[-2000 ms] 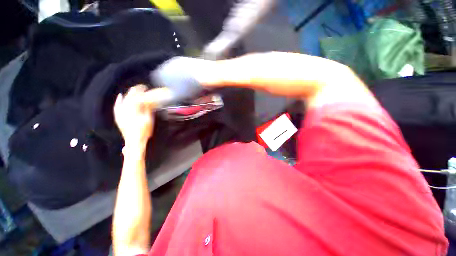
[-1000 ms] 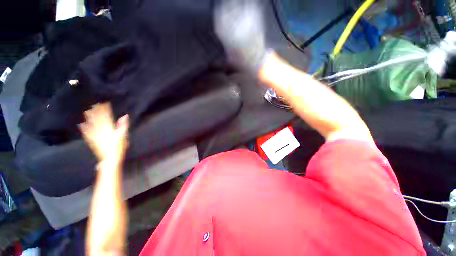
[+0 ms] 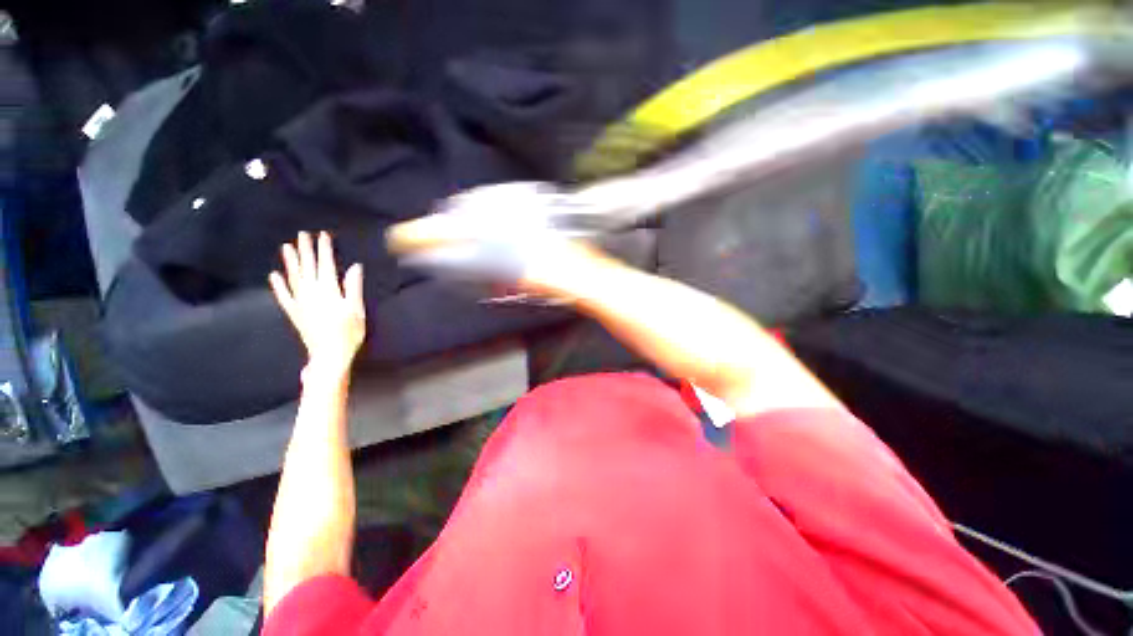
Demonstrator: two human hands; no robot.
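A dark jacket (image 3: 373, 149) with pale buttons lies rumpled over the dark grey padded board (image 3: 199, 360). My left hand (image 3: 321, 298) is bare, fingers spread, over the board beside the jacket's near edge; whether it touches is unclear. My right hand (image 3: 509, 234), in a grey glove and blurred, is closed around the steam iron (image 3: 423, 236), whose tan handle end shows at its left. The iron's body is mostly hidden by the hand and blur. It is over the right part of the padded board, beside the jacket.
A whitish steam hose (image 3: 820, 131) and a yellow hose (image 3: 795, 62) run from the iron to the upper right. Green bundles (image 3: 994, 224) lie at the right. A dark padded surface (image 3: 982, 385) is at my right. Blue-white plastic (image 3: 118, 590) lies at the lower left.
My gloved right hand has come down and left from the upper middle, now with the iron and hoses. My left hand has moved slightly right in the picture, fingers spread. The view has shifted.
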